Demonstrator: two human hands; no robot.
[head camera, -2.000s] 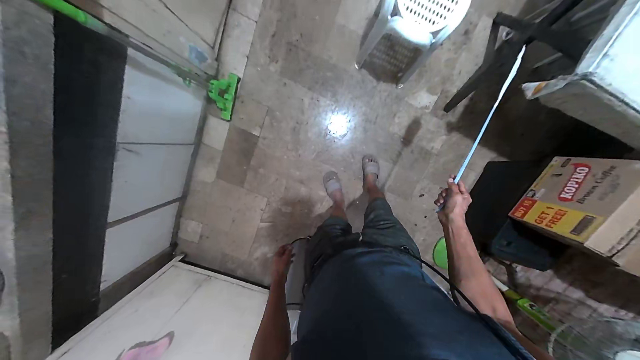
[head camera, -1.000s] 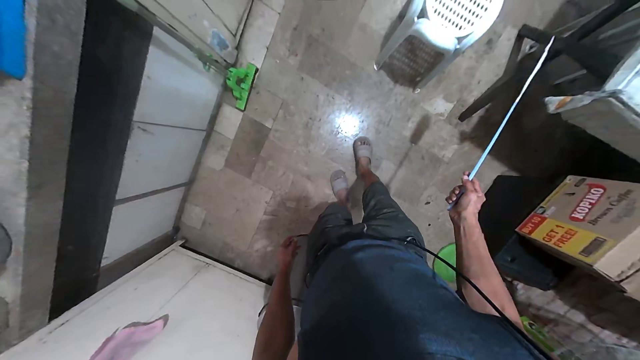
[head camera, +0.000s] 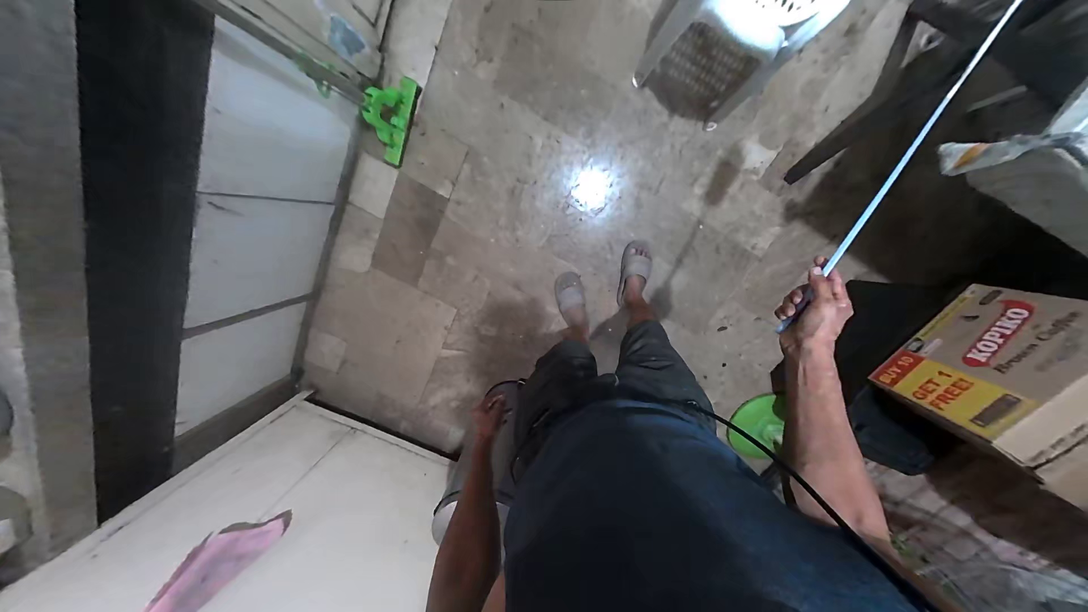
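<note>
A thin pale-blue stick (head camera: 903, 161) runs up and to the right out of my right hand (head camera: 818, 308), which is closed around its lower end. The far end of the stick leaves the view at the top, over a dark wooden leg. My left hand (head camera: 489, 416) hangs low beside my thigh, close to a grey cylindrical container (head camera: 476, 476); whether it touches the container or holds anything, I cannot tell. A black cable (head camera: 799, 476) crosses from my waist past my right forearm.
A white plastic chair (head camera: 731, 51) stands ahead on the tiled floor. Far left, a green plastic brush or mop head (head camera: 391, 119) lies by the cabinet. To my right are a cardboard coffee box (head camera: 977, 365), a green basin (head camera: 759, 423) and a dark wooden frame (head camera: 850, 136).
My right hand keeps hold of the stick. My feet have shifted in a step. The view has drifted, and the left hand stays low at my side.
</note>
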